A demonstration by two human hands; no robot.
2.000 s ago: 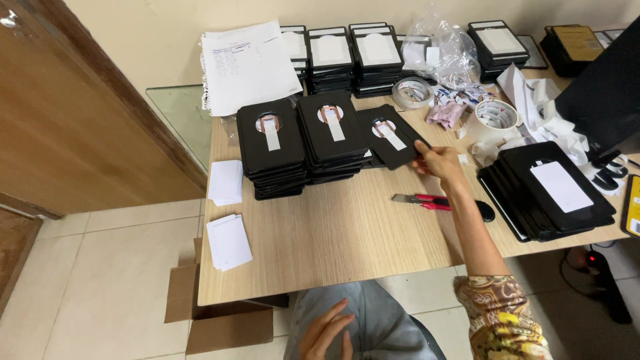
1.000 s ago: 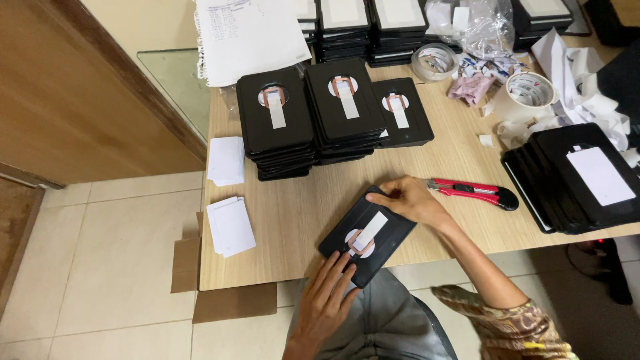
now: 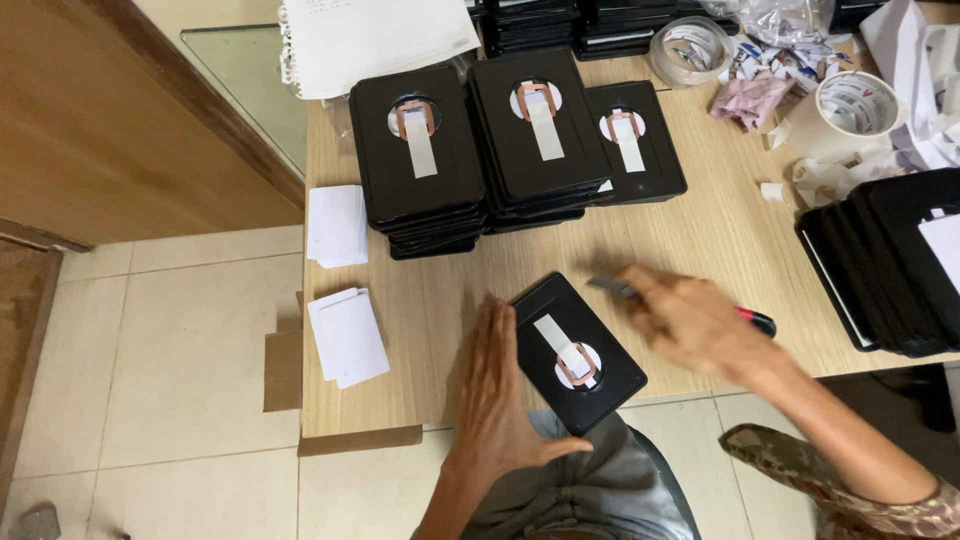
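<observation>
A black plastic panel (image 3: 551, 300) with a copper coil and a pale tape strip lies tilted at the table's front edge. My left hand (image 3: 499, 397) rests along its left side, thumb spread below the lower corner. To the right, my right hand (image 3: 675, 319) is closed around a red and black utility knife (image 3: 761, 322), its blade pointing left over the tabletop. Behind the panel stand two stacks of like black panels, the left stack (image 3: 375, 165) and the middle stack (image 3: 577, 142), with a lower pile (image 3: 660, 157) beside them.
Two piles of white cards, back (image 3: 334, 225) and front (image 3: 349, 337), lie at the table's left edge. A clear tape roll (image 3: 690, 52), a wide tape roll (image 3: 855, 112) and crumpled scraps (image 3: 750, 97) occupy the back right. More black panels (image 3: 892, 262) are stacked at right.
My right hand has let go of the panel and taken hold of the utility knife, which lay on the table before. Two seconds ago the right hand was at the rear right pile.
</observation>
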